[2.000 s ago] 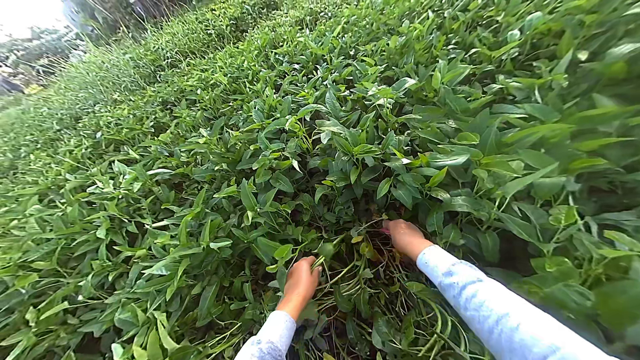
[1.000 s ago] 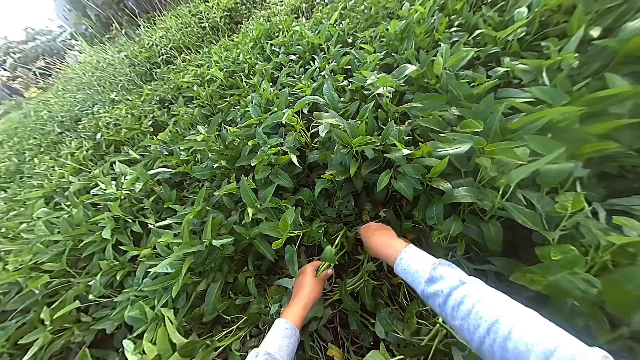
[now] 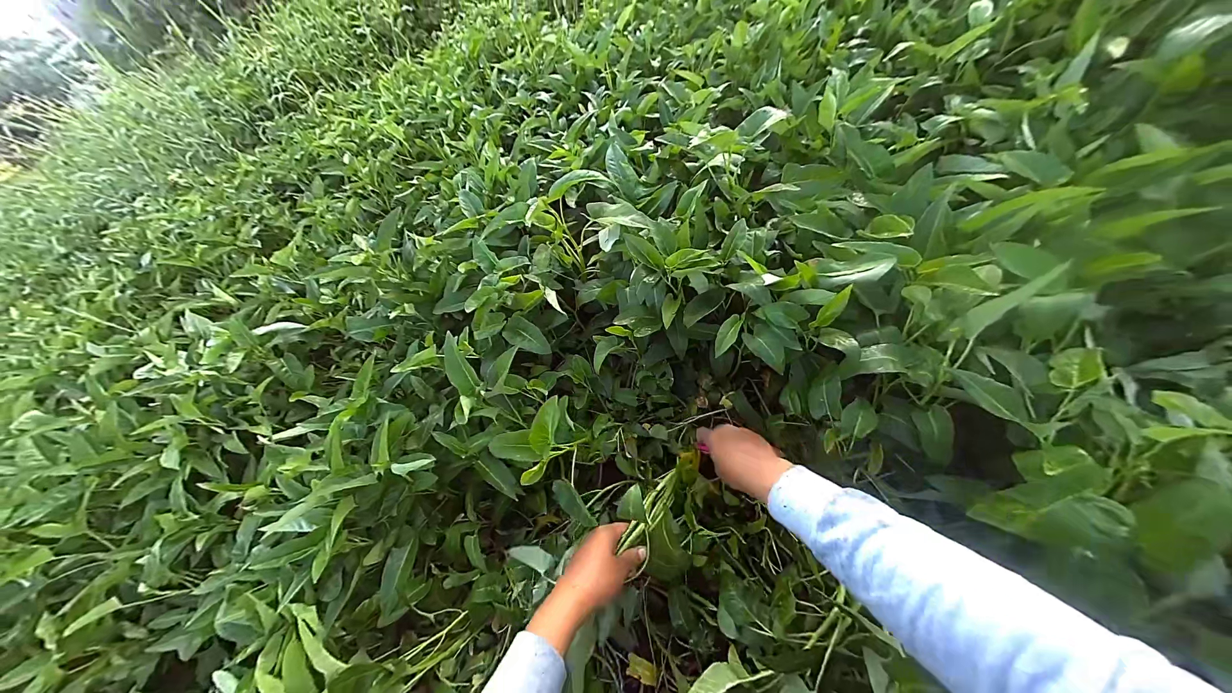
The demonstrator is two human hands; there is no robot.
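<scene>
My left hand (image 3: 599, 568), low in the middle of the head view, is closed around a small bunch of green leafy stems (image 3: 654, 505); the cut or lower ends point up and to the right, toward my other hand. Up and to the right of it, my right hand (image 3: 741, 457) reaches down among the plants at the edge of a dark gap. Something small and pink shows at its fingertips. A yellowed leaf (image 3: 687, 462) is just left of those fingertips. What the right fingers hold, if anything, is hidden by the hand and the foliage.
Dense, knee-like mounds of green leafy plants (image 3: 462, 260) spread on all sides. Bare trailing stems (image 3: 833, 616) lie below my right forearm. Taller grass (image 3: 144, 125) and blurred bushes (image 3: 43, 72) stand at the upper left.
The stems in my left hand now show as a longer bunch, pointing up and right. My right hand stays close by, above and to the right of the left.
</scene>
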